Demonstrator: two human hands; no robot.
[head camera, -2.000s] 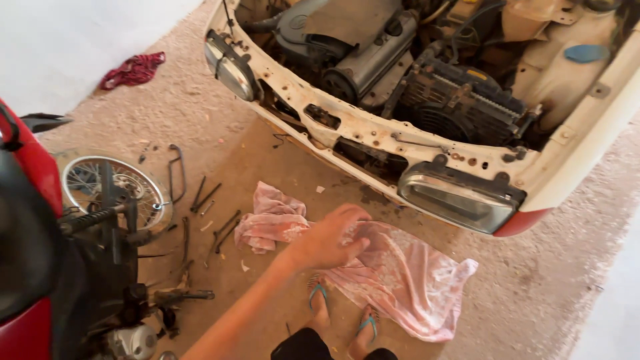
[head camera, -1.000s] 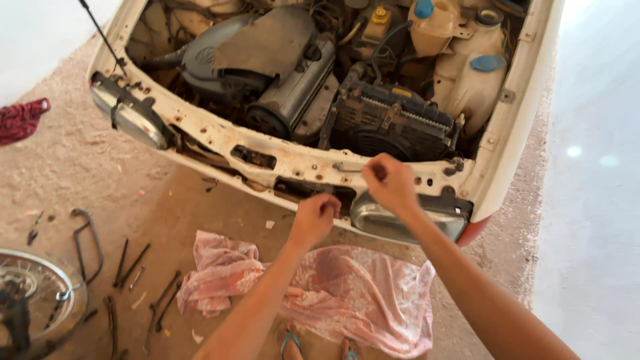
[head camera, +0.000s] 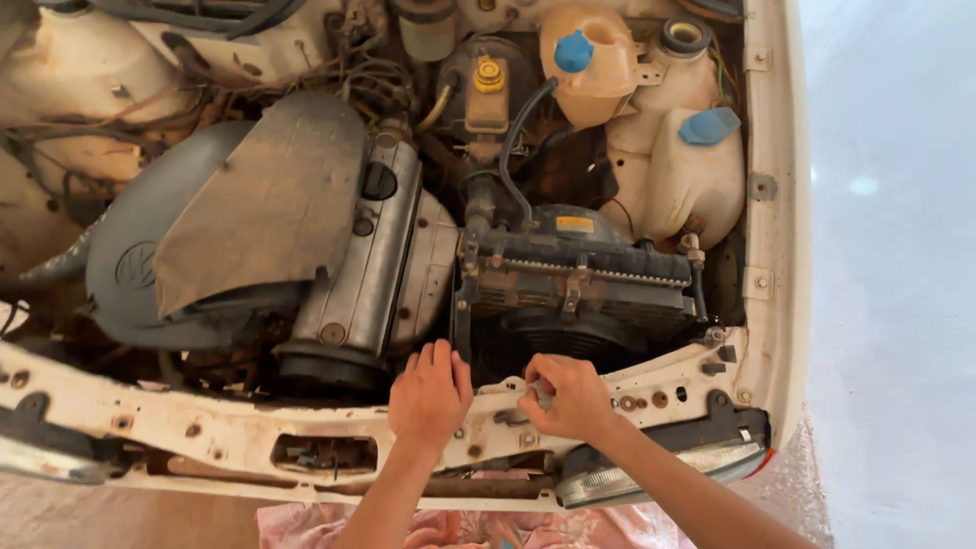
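Note:
Both my hands are at the cream-painted front crossmember (head camera: 236, 427) of a car with its engine bay open. My left hand (head camera: 432, 393) rests over the crossmember's rear edge, fingers together and pointing into the bay; whether it grips anything is hidden. My right hand (head camera: 570, 396) is a little to the right, its thumb and index finger pinched on a small metal part, perhaps a tool's end, at the crossmember. Just behind my hands is the radiator (head camera: 587, 293) with its fan. The engine's metal valve cover (head camera: 362, 259) lies behind and left of my left hand.
A headlight (head camera: 671, 465) sits below my right forearm, another (head camera: 46, 454) at the far left. Behind the radiator are a coolant tank (head camera: 591, 91) and a washer bottle (head camera: 698, 183), both blue-capped. The black air cleaner housing (head camera: 122, 305) fills the left. A pink cloth (head camera: 305, 526) lies on the ground.
The view has moved in over the engine bay. My left hand has gone from above the pink cloth to the crossmember; my right hand, out of sight in the earliest frame, stays at the crossmember.

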